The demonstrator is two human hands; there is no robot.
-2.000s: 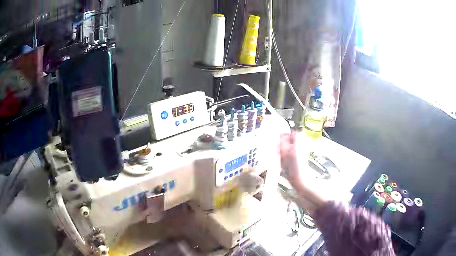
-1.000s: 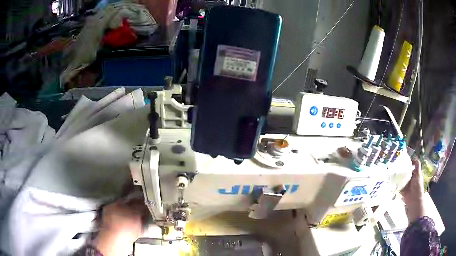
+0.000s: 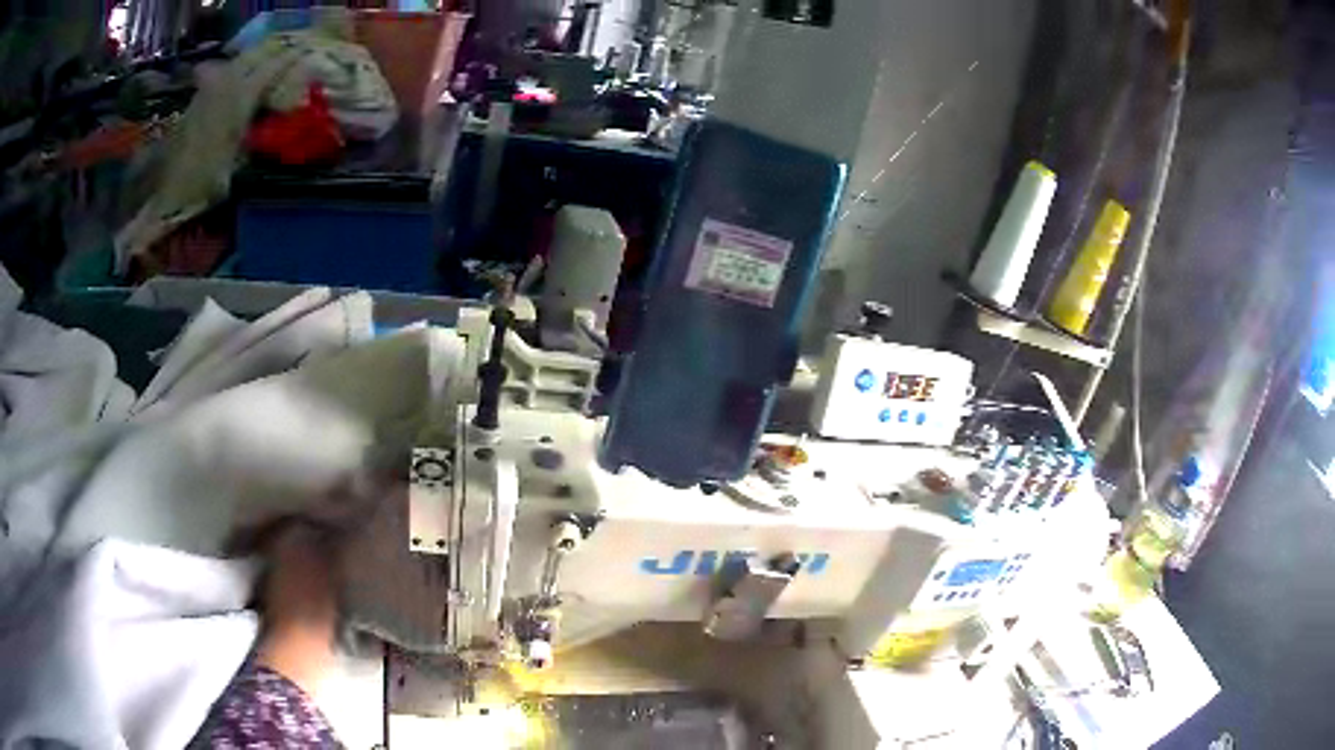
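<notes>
My left hand (image 3: 300,564) is blurred and in shadow at the pale fabric (image 3: 161,462), left of the sewing head. Its fingers are not clear, so its grip cannot be told. The fabric is heaped and folded from the left edge to the machine's left end. The white sewing machine (image 3: 659,564) has blue lettering. Its needle area (image 3: 535,652) is lit yellow above the metal bed plate (image 3: 644,721). My right hand is not in view.
A dark phone-like rectangle (image 3: 725,301) stands over the head beside the control box (image 3: 893,388). White (image 3: 1015,235) and yellow (image 3: 1091,267) thread cones stand behind. Black-handled shears (image 3: 1124,659) and a yellowish bottle (image 3: 1149,550) are at the right. A red cloth (image 3: 297,129) lies behind left.
The view has swung left from the machine's right end. My right hand, earlier at that end, has left the picture. My left hand has moved up and away from the needle area, onto the fabric.
</notes>
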